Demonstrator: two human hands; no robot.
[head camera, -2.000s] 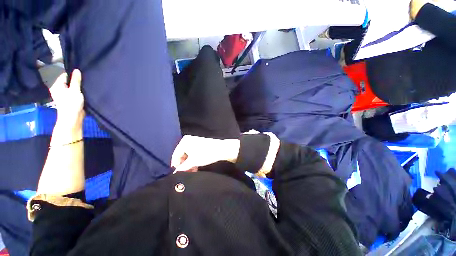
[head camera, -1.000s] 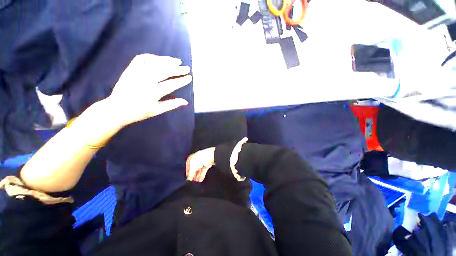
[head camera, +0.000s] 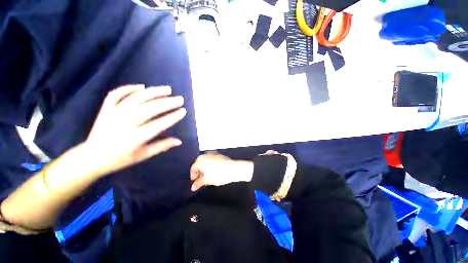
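The navy garment piece (head camera: 149, 61) covers the left part of the table and hangs over its near edge to my lap. My left hand (head camera: 134, 126) lies flat on the cloth, palm down, fingers apart and pointing right. My right hand (head camera: 213, 171) is at the cloth's right edge, just below the table edge and in front of my jacket. Its fingers are curled in; the thumb and fingertips meet by the cloth edge, but whether cloth is between them is hard to tell.
On the white table (head camera: 246, 113) lie black patches (head camera: 317, 83), a black strip with white lines (head camera: 298, 49), scissors with yellow and orange-red loops (head camera: 334, 30), a phone (head camera: 415, 89) and a blue object (head camera: 413, 24). Metal machine parts (head camera: 203, 13) show at the top. Blue crates (head camera: 397, 203) stand below.
My left hand has let go of the raised cloth and now lies flat on it, lower and further left than a second ago. The view has shifted, showing more of the table.
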